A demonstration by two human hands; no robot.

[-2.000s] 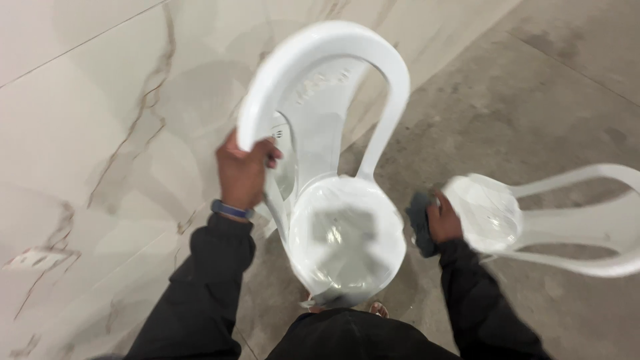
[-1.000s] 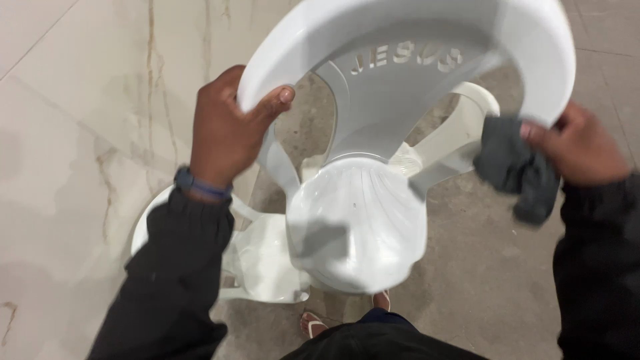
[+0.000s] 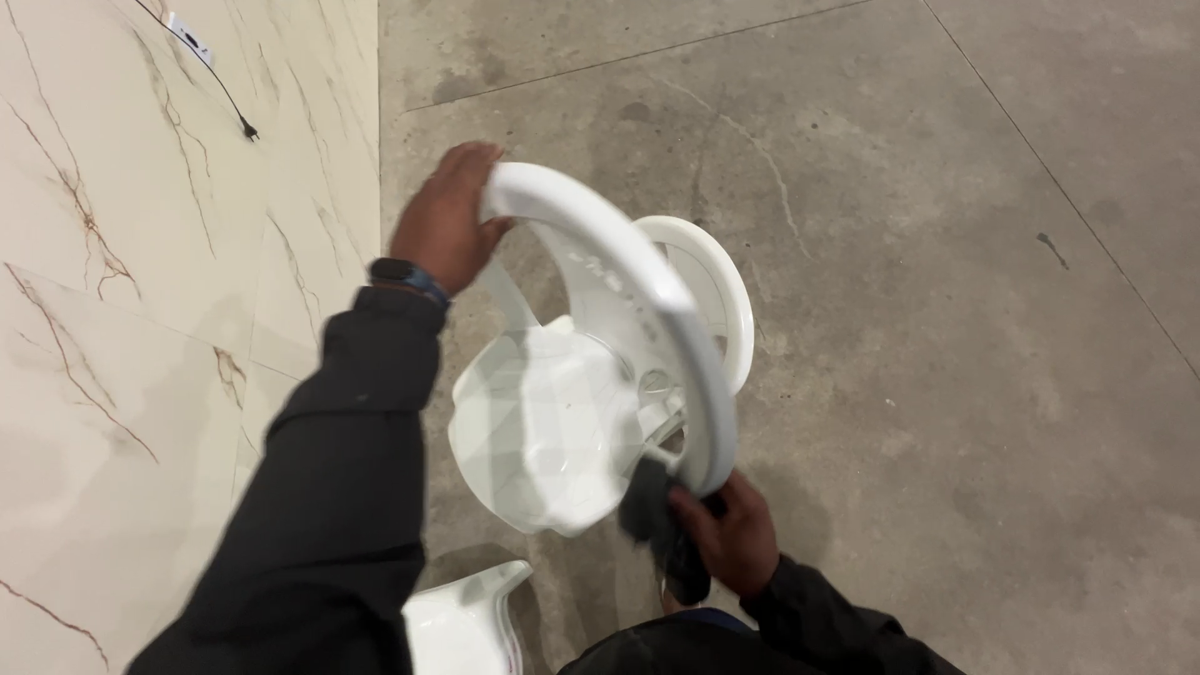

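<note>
A white plastic chair (image 3: 619, 234) is gripped by both hands at its curved backrest rim. My left hand (image 3: 453, 220) wraps the rim's upper left end, a dark band on that wrist. At the lower right end, my right hand (image 3: 731, 534) holds a dark grey cloth (image 3: 656, 525) against the rim. The seat shows below and between the hands, with cut-out lettering in the back panel, blurred. Behind this backrest, the rounded back of another white plastic chair (image 3: 741, 323) is partly hidden.
Part of a further white plastic chair (image 3: 464, 623) lies at the bottom edge. A marble-look wall (image 3: 187, 328) runs along the left, with a socket strip (image 3: 190, 39) and a black cable ending in a plug (image 3: 248, 128). Grey concrete floor (image 3: 937, 375) spans the right.
The chair in my hands has turned, its backrest now slanting down to the right. My right hand, with the cloth, is now lower than my left. The view has shifted strongly.
</note>
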